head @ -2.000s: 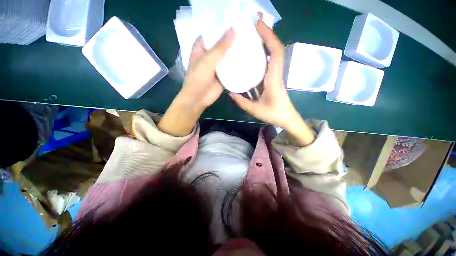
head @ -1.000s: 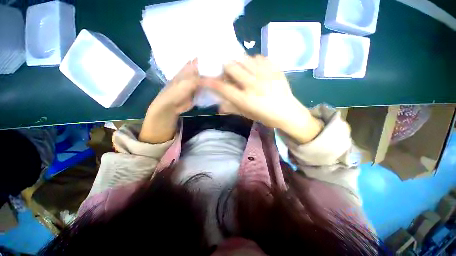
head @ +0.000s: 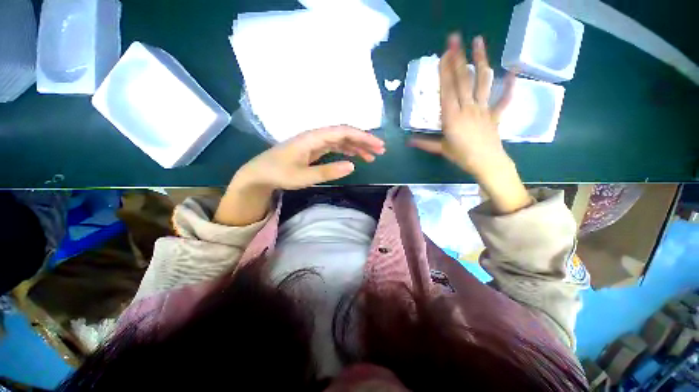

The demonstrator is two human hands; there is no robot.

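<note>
A pile of bright white sheets lies at the centre of the green table. My left hand is at its lower edge near the table's front, fingers curved and apart, holding nothing. My right hand is palm down with fingers spread over the right part of a white tray; the hand hides much of that tray and what is in it. Another white tray sits to its right, partly behind my fingers. A third tray stands behind that one. No oval product can be made out.
A tilted white tray and an upright one stand at the left, beside a ribbed nested tray stack. A small white scrap lies right of the sheets. A brown carton is below the table's right side.
My hands have parted. The white oval thing held between them earlier is no longer visible in them. My right hand has moved right, over the tray, and my left hand has opened.
</note>
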